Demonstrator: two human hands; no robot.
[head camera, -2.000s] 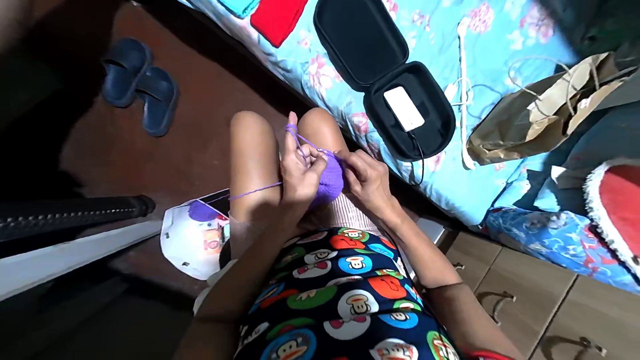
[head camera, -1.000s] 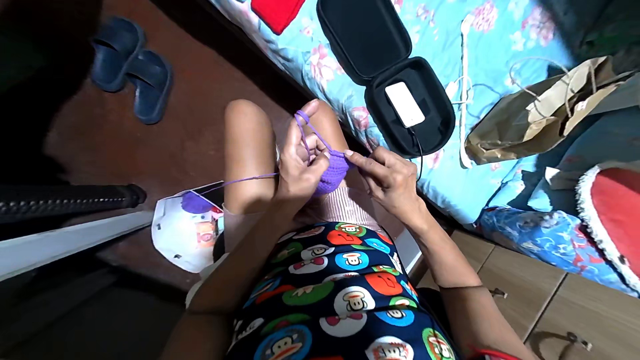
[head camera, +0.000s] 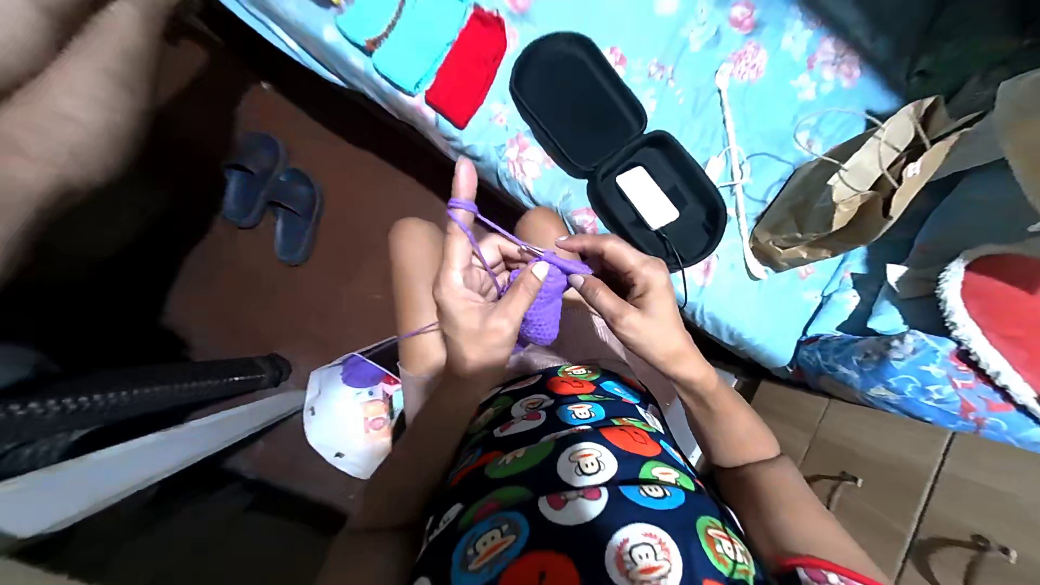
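Observation:
A small purple crocheted piece (head camera: 543, 307) is held over the lap between both hands. My left hand (head camera: 479, 301) pinches its upper left edge with thumb and fingers, while purple yarn (head camera: 497, 221) loops round the raised index finger. My right hand (head camera: 630, 296) grips a crochet hook with a purple handle (head camera: 567, 263); the metal tip lies at the top edge of the piece, beside the left thumb. A strand runs down left to a purple yarn ball (head camera: 361, 371) in a white bag (head camera: 345, 422).
On the floral bedsheet (head camera: 528, 158) lie an open black case (head camera: 658, 199) holding a white device, red and turquoise knitted pieces (head camera: 470, 69), a white strip and a brown paper bag (head camera: 853, 191). Blue slippers (head camera: 276, 199) rest on the floor. Wooden drawers (head camera: 869, 479) stand lower right. Another person's limb shows upper left.
The right hand has come in from the right to the purple piece, and its hook now meets the top edge. A blurred limb has come into view at upper left.

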